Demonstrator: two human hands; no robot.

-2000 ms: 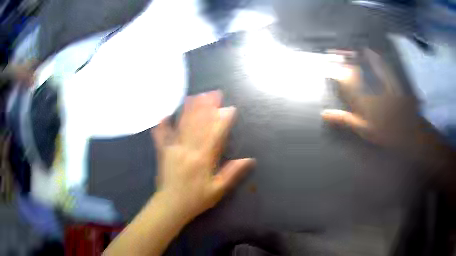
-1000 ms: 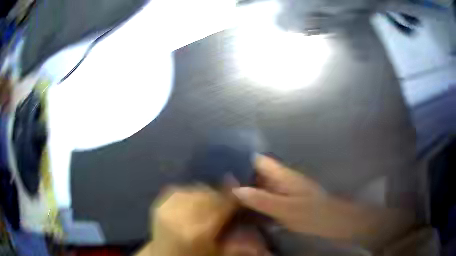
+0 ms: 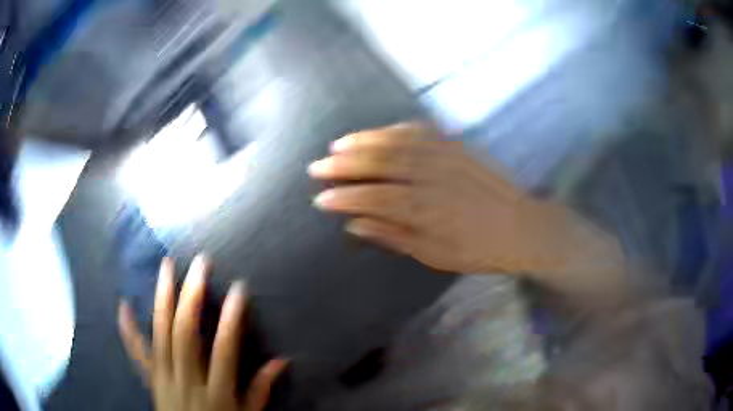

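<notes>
The large dark grey garment panel (image 3: pixel 297 265) lies under both hands, blurred by motion, with a bright lamp glare at its upper left. My left hand (image 3: pixel 193 345) lies at the lower left with fingers spread on the cloth, cut off by the bottom edge. My right hand (image 3: pixel 434 197) rests flat on the panel right of centre, palm down, fingers pointing left. A dark bluish patch (image 3: pixel 137 253) shows just above my left fingertips; I cannot tell what it is. The needle area is blurred.
The blurred grey sewing machine head (image 3: pixel 161 72) is at the upper left. White table surface (image 3: pixel 40 281) shows at the left, and more white table (image 3: pixel 474 88) at the upper right. A pale sleeve (image 3: pixel 635 361) is at the lower right. Blurred dark and purple shapes line the right side.
The view has swung to the right, so machine and glare now stand further left. My hands, close together low in the middle a second ago, are apart and spread on the cloth.
</notes>
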